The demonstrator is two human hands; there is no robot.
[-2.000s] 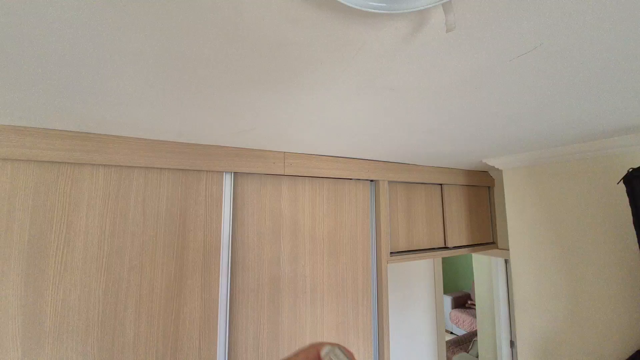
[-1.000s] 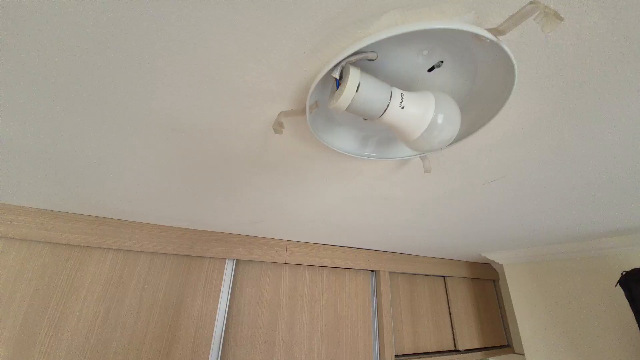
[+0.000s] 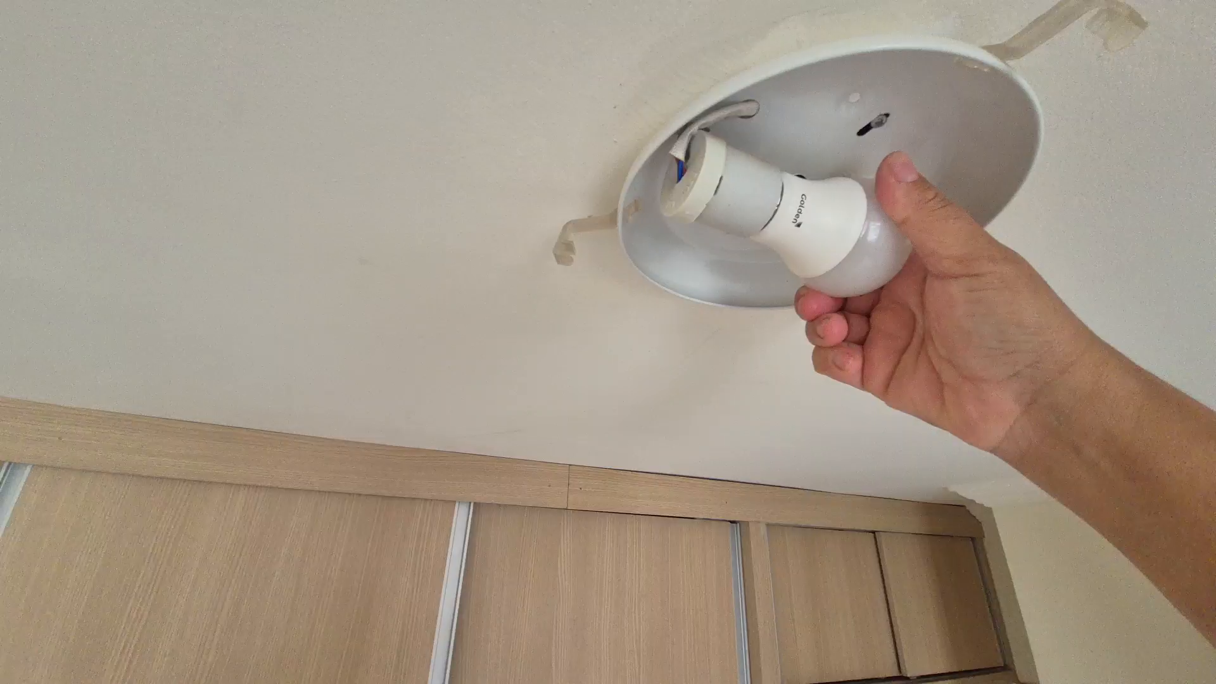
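Observation:
My right hand [image 3: 959, 313] reaches up from the right edge and grips the frosted globe of a white light bulb [image 3: 831, 228], thumb above and fingers below. The bulb sits in a white cylindrical lamp socket [image 3: 736, 187], tilted within a round white metal ceiling lamp base [image 3: 978, 142]. A white-sheathed cable [image 3: 717, 114] comes through a hole in the base to the socket's back, where a blue wire shows. My left hand is not in view.
Translucent clips [image 3: 579, 233] stick out around the lamp base on the white ceiling [image 3: 332, 237]. Below, a wood-grain wardrobe [image 3: 589, 589] with sliding doors and metal edge strips meets the ceiling. A cream wall [image 3: 1092, 589] stands at the lower right.
The view has tilted up to the lamp. My right hand has come in from the right and taken hold of the bulb, which had no hand on it one second ago.

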